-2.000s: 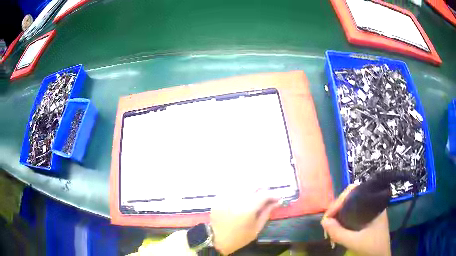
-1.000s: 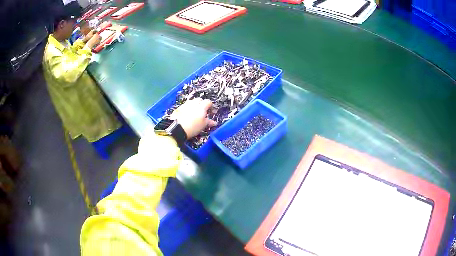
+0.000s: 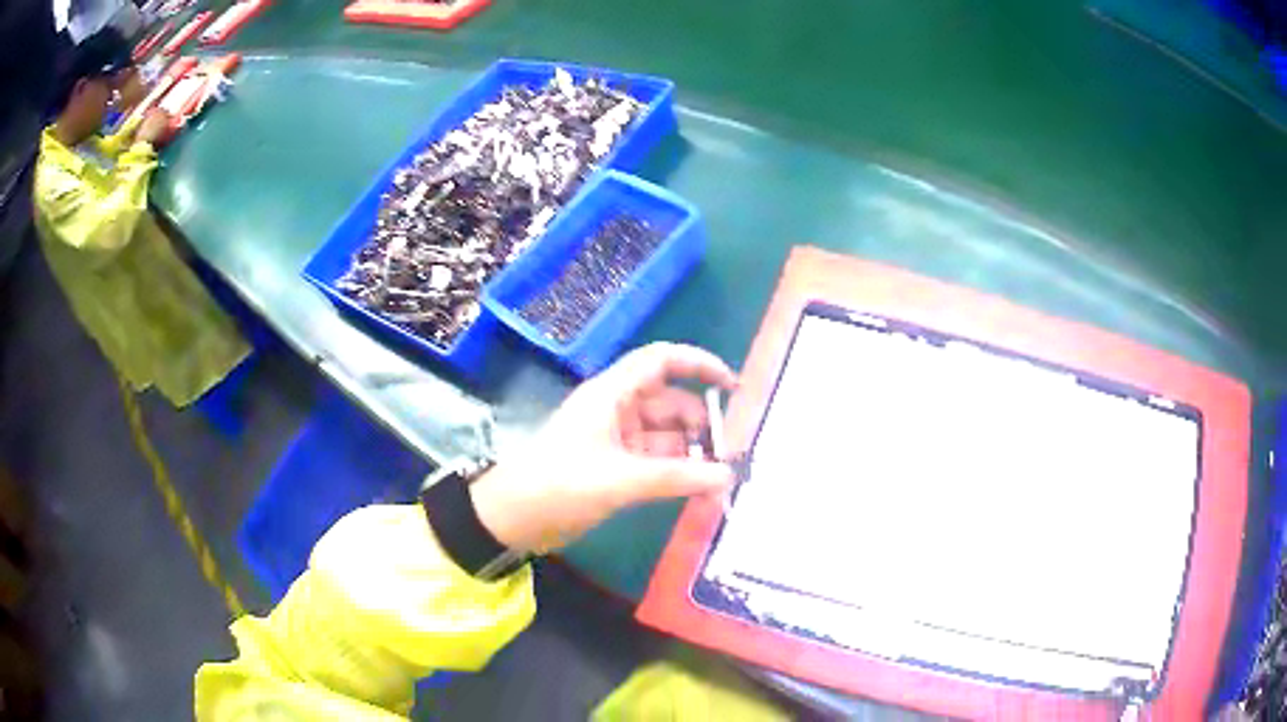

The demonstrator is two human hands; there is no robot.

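Observation:
My left hand (image 3: 614, 444), with a dark watch and yellow sleeve, holds a small pale metal bracket (image 3: 716, 423) between thumb and forefinger, at the left edge of the panel. The panel (image 3: 960, 494) is a glaring white rectangle with a thin dark edge, lying on a red-orange foam pad (image 3: 1222, 522). A small metal piece (image 3: 1129, 697) shows at the panel's near right corner. My right hand is not in view; a yellow sleeve part (image 3: 685, 697) shows at the bottom edge.
A large blue bin (image 3: 333, 268) of mixed metal pieces and a small blue bin (image 3: 596, 344) of tiny dark screws stand beyond my left hand. A person in yellow (image 3: 127, 268) works at the far left. A blue crate (image 3: 332, 487) is below the table edge.
My left hand has moved from the large bin to the panel's left edge, now with a bracket in its fingers. The view has shifted, bringing more of the panel into sight.

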